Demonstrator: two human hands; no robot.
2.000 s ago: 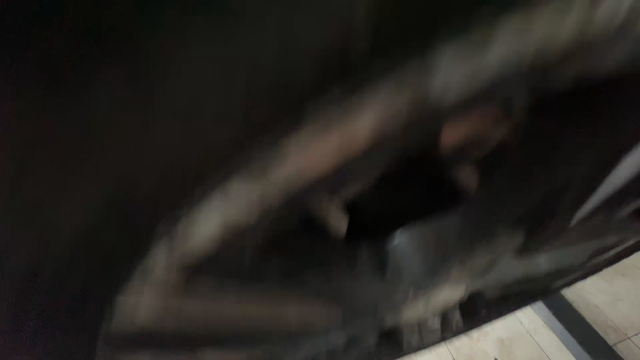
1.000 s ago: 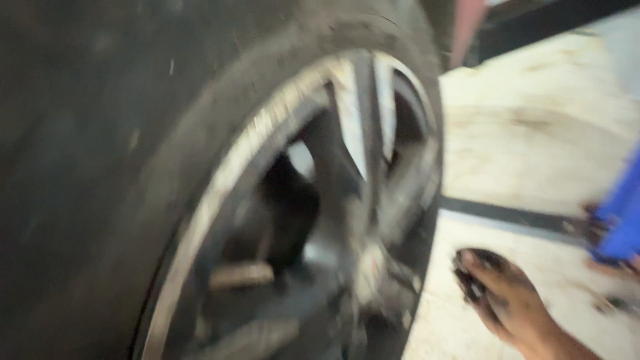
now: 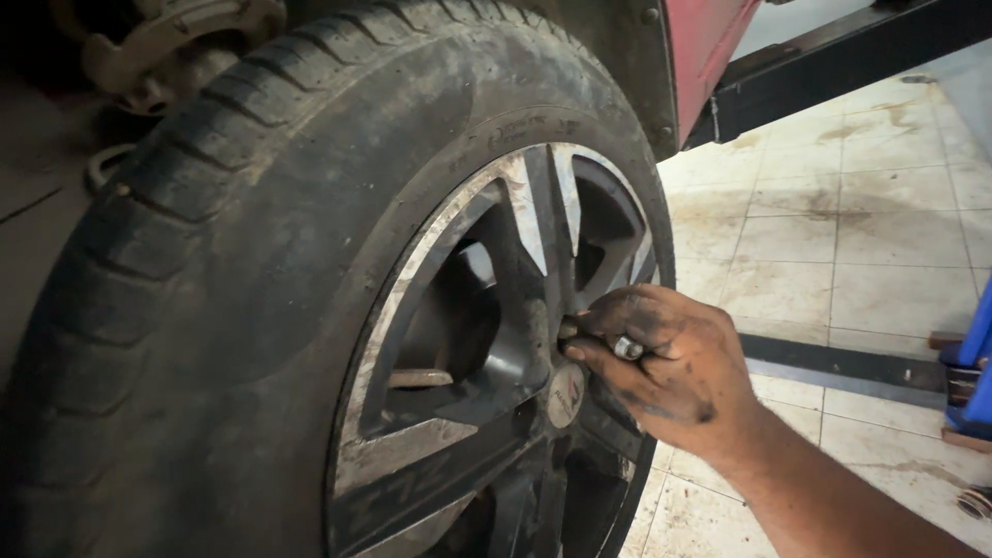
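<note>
A car wheel with a black rubber tyre (image 3: 310,232) and a scuffed black-and-silver alloy rim (image 3: 465,434) fills the middle of the view. Against its hub, just above the round centre cap (image 3: 566,395), my right hand (image 3: 666,360) holds a small metal piece (image 3: 568,328), seemingly a lug nut, between thumb and forefinger. A second metal nut (image 3: 628,348) sits between the curled fingers and the palm. Dark grease marks the skin. My left hand is out of view.
A red body panel (image 3: 701,62) and a black lift arm (image 3: 837,70) stand behind the wheel. Metal undercarriage parts (image 3: 174,50) lie at upper left. A dark strip (image 3: 845,360) crosses the tiled floor (image 3: 891,240), near a blue object (image 3: 973,372) at the right edge.
My right hand has moved left from beside the wheel over the floor to the wheel's hub. The view has swung and steadied.
</note>
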